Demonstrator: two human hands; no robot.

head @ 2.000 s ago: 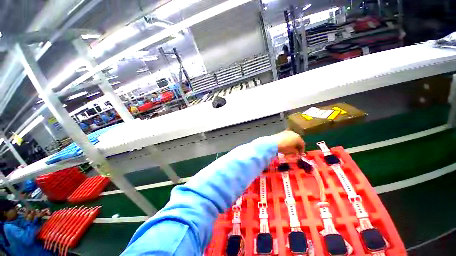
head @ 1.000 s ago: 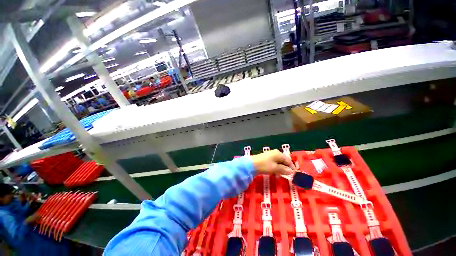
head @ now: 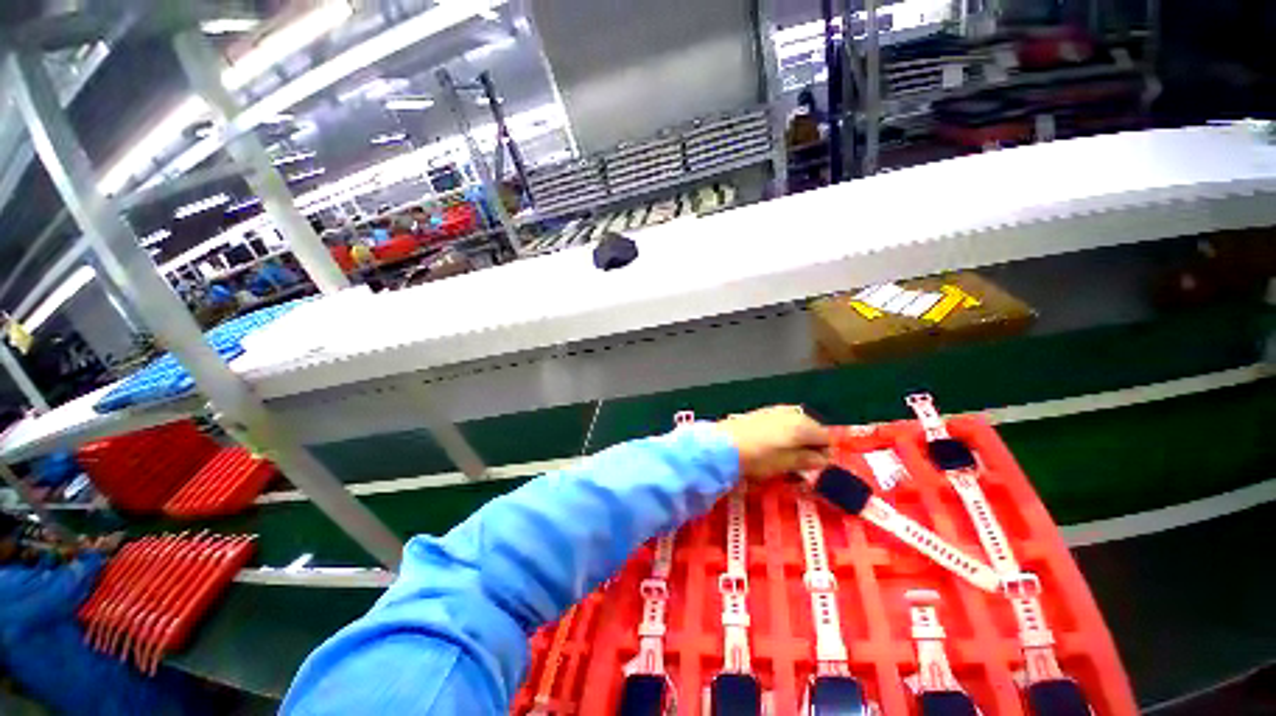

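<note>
My left hand [head: 774, 441], in a blue sleeve, reaches in from the lower left over the far part of the red tray [head: 875, 567]. Its fingers pinch one end of a smartwatch [head: 842, 490]. That watch is face up and slanted across the slots, its pale pink strap pointing to the lower right. Other watches [head: 953, 455] lie face up in the tray, with straps along the slots. The near row is partly cut off by the bottom edge. Part of the far row is hidden by my hand and sleeve. My right hand is not in view.
A cardboard box [head: 917, 316] sits behind the tray, under the white shelf [head: 728, 252]. A small dark object [head: 614, 251] lies on the shelf. Red trays [head: 168, 595] stand at the left beside a person in blue. White posts [head: 280, 462] rise at the left.
The watch in my left hand was lifted from lying along its slot to a slant, and has since shifted only slightly. The hand moved left from the far edge of the tray.
</note>
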